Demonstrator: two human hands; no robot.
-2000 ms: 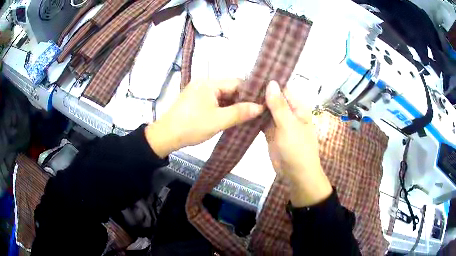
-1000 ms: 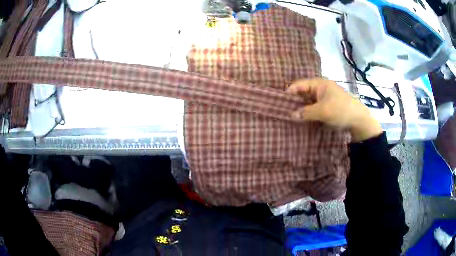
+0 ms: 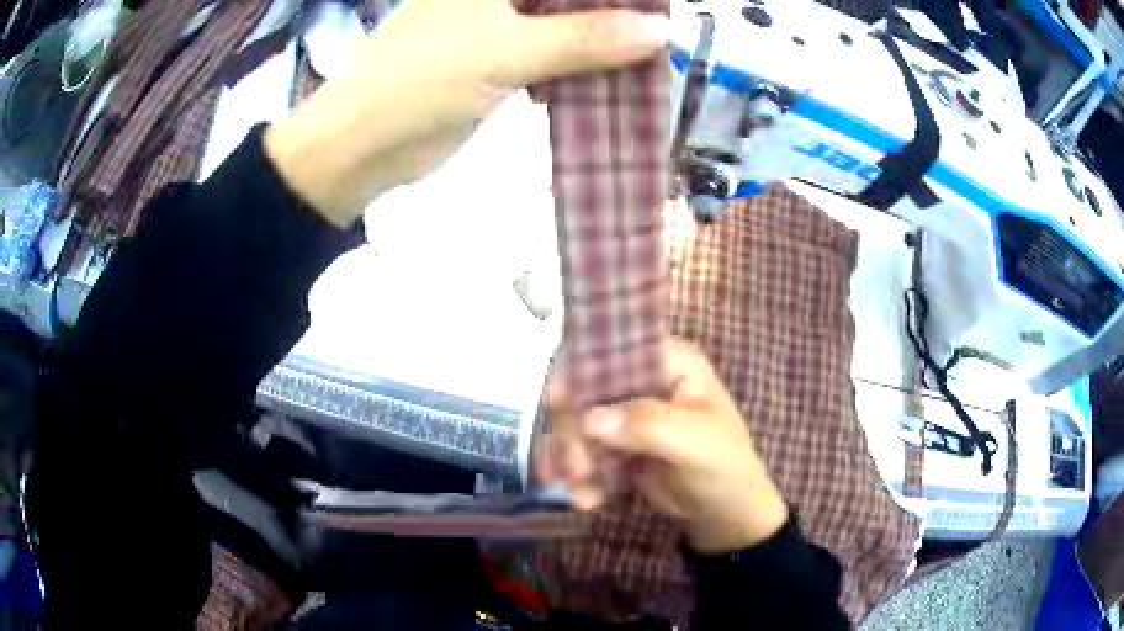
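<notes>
A plaid strip (image 3: 610,234) hangs upright in front of the camera between my two hands. My left hand (image 3: 456,74) grips it near the top edge of the picture, thumb across its front. My right hand (image 3: 666,450) holds it lower down, fingers and thumb closed on the cloth. A thin blurred length (image 3: 444,518) runs left from my right hand, past the table's front edge. A wide plaid panel (image 3: 777,308) lies right of the strip, partly behind my right hand, its far edge beside the needle area of the sewing machine (image 3: 851,148).
Several plaid strips (image 3: 148,111) lie heaped at the table's left. A measuring scale (image 3: 395,413) runs along the front edge. A black cord (image 3: 931,358) and a small dark tool (image 3: 947,440) lie at the right. A narrow strip (image 3: 1008,468) hangs over the right front edge.
The strip, stretched sideways over the panel a second ago, is now upright and close to the camera. My left hand has come into view on it. My right hand has moved left and down.
</notes>
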